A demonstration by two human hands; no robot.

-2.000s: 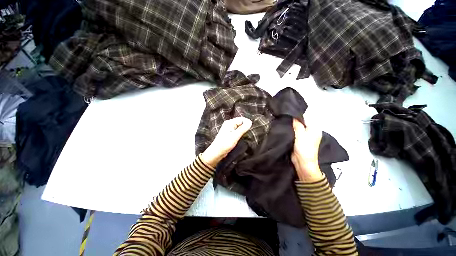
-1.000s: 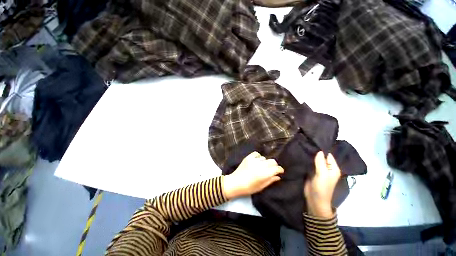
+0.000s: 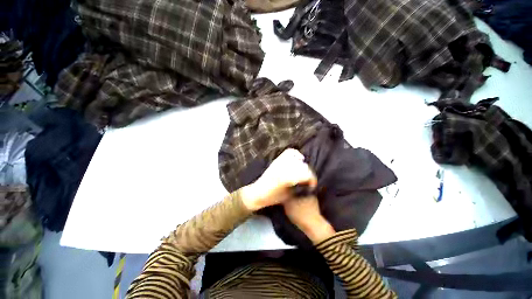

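The plaid garment point(image 3: 262, 125) lies on the white table in front of me, its checked side to the left. Its plain dark lining point(image 3: 350, 175) spreads to the right and towards me. My left hand point(image 3: 284, 175) is closed on dark cloth over the middle of the garment. My right hand point(image 3: 304, 211) is directly below and touches it, partly hidden behind it. A bit of dark cloth shows bunched between the hands. The fingertips of my right hand are hidden and blurred, so its grip cannot be told.
Plaid garment piles lie at the far left point(image 3: 175, 41), far right point(image 3: 408, 41) and right edge point(image 3: 484, 140) of the white table point(image 3: 134, 175). A small blue item point(image 3: 438, 185) lies at right. Dark clothing point(image 3: 61, 163) hangs beyond the left edge.
My right hand has moved left from the lining to meet my left hand. My left hand has shifted slightly up. The lining lies more spread to the right.
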